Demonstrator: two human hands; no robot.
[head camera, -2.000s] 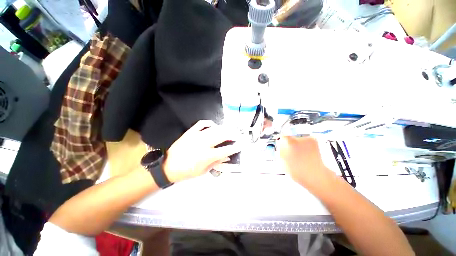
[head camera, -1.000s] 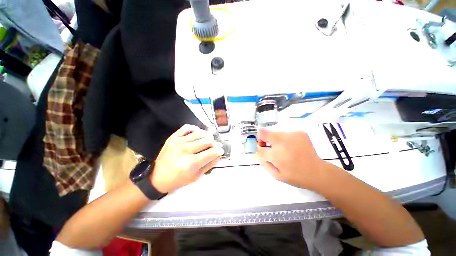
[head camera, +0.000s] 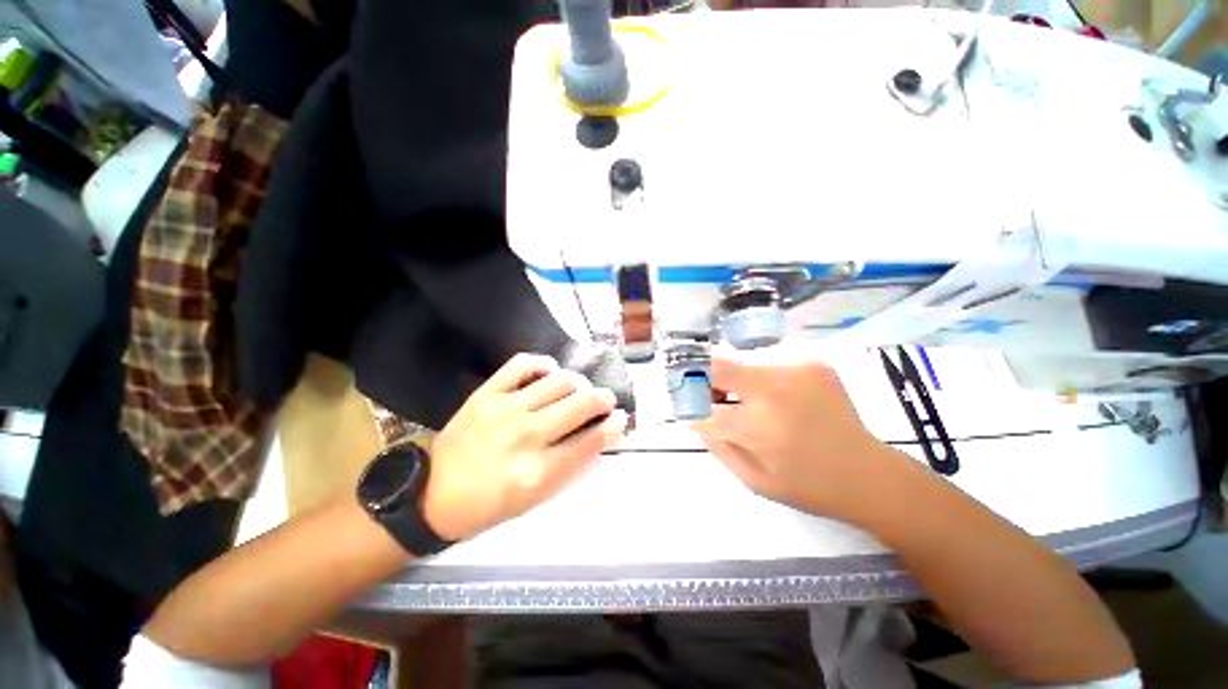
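Observation:
The white sewing machine head (head camera: 808, 148) has a blue stripe, with the needle and presser foot area (head camera: 690, 381) below it. My left hand (head camera: 519, 438), with a black watch on the wrist, lies left of the needle area, fingertips together by the edge of the black garment (head camera: 445, 256); what they hold, if anything, cannot be made out. My right hand (head camera: 781, 424) is at the right side of the presser foot, thumb and fingers bent towards it; its fingertips are partly hidden and I cannot tell whether they grip something.
Black thread snips (head camera: 920, 411) lie right of my right hand. Plaid cloth (head camera: 202, 310) and tan cloth (head camera: 317, 431) hang at the left. A tape measure strip (head camera: 646, 590) runs along the table's front edge. A ridged grey post (head camera: 593, 61) stands on the machine head.
The view has shifted. My left hand stays left of the needle area, with its fingers slightly differently bent. My right hand remains beside the presser foot.

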